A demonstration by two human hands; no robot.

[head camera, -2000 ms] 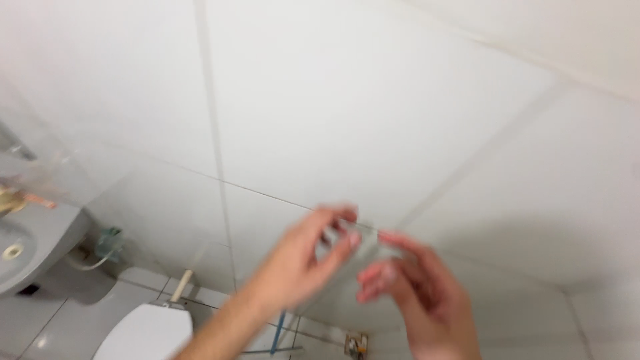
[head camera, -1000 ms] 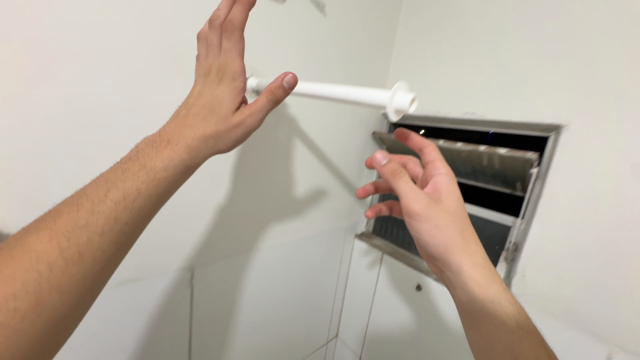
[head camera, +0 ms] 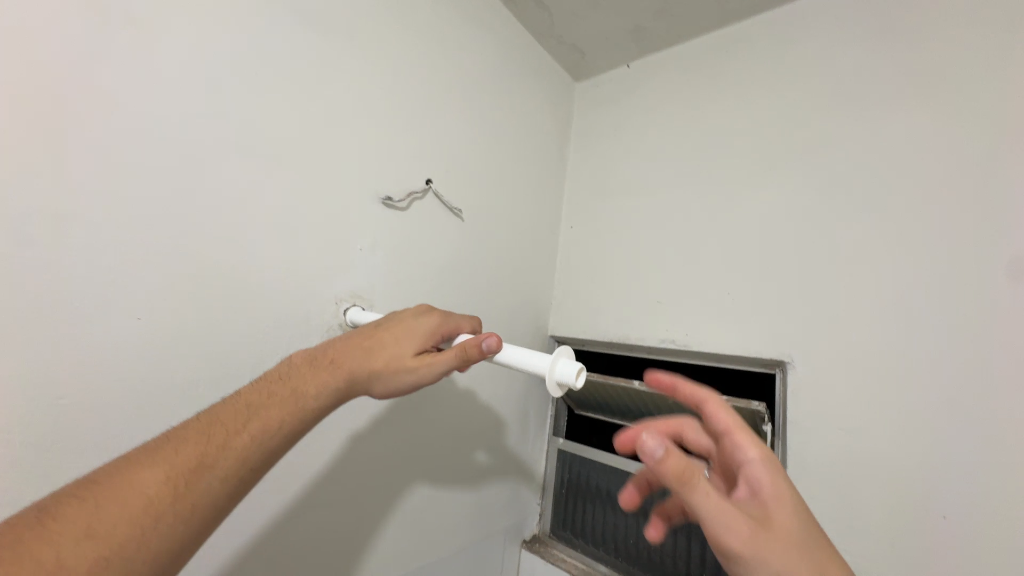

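Note:
A white plastic shower arm pipe (head camera: 524, 359) juts from a hole in the left wall, with a round flange (head camera: 561, 371) near its open outer end. My left hand (head camera: 412, 348) is closed around the pipe's middle, its thumb along the near side. To the right of the pipe's end, my right hand (head camera: 692, 464) is held up with its fingers spread and slightly curled, touching nothing; it is a little blurred.
Loose electrical wires (head camera: 430, 186) stick out of a small hole in the wall above the pipe. Behind my right hand is a metal-framed louvre window (head camera: 664, 352) with a tilted ribbed glass pane. The grey ceiling (head camera: 592, 36) meets the walls above.
My left hand, flat and raised beside the pipe one second ago, has closed on it. My right hand remains free. The view has swung up from the toilet and basin seen two seconds ago.

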